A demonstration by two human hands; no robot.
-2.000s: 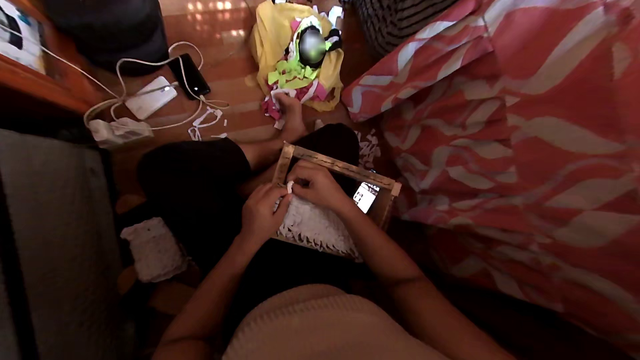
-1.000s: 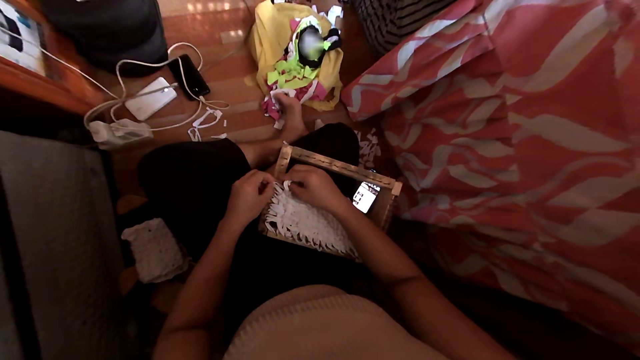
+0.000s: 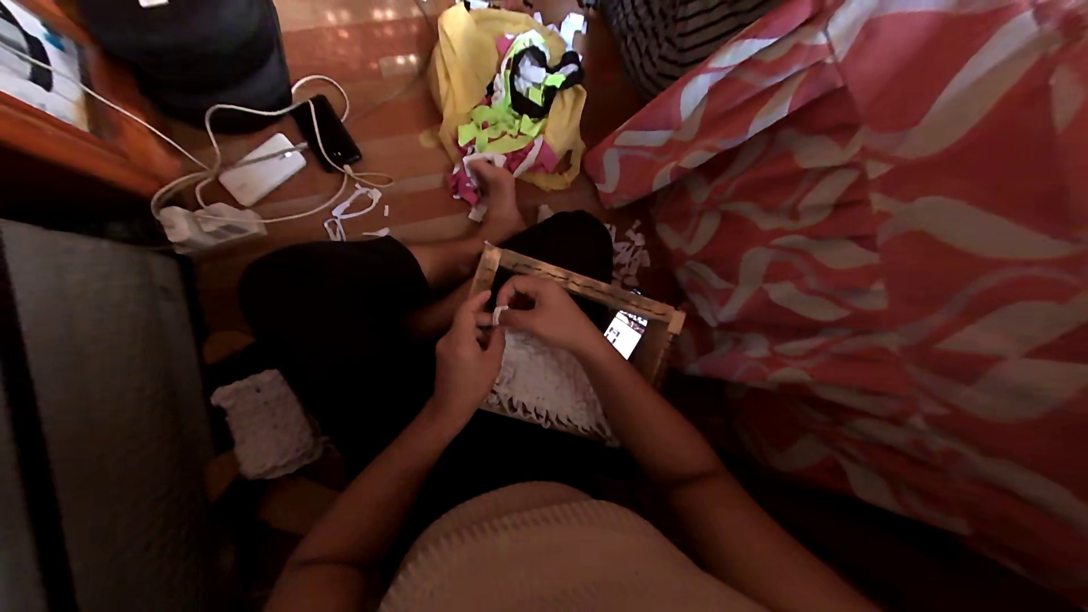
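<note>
A wooden frame loom (image 3: 586, 285) rests tilted across my lap, with white woven fabric (image 3: 544, 382) stretched over its lower left part. Looped strands line the fabric's lower edge. Near the frame's upper left corner, my left hand (image 3: 469, 353) and my right hand (image 3: 544, 314) meet with a small white fabric strip (image 3: 498, 315) pinched between their fingertips. Within the frame's right side shows a phone with a lit screen (image 3: 625, 335), partly hidden by my right forearm.
A yellow cloth bag (image 3: 459, 72) with colored fabric scraps lies beyond my foot. At left are a black phone (image 3: 327, 133), a white power bank (image 3: 263, 169), cables and a power strip (image 3: 212, 226). A white woven piece (image 3: 268, 425) lies left; a red patterned curtain (image 3: 850, 212) hangs right.
My left hand has moved right and up from the frame's left side, where it was one second ago, and now meets my right hand at the white strip.
</note>
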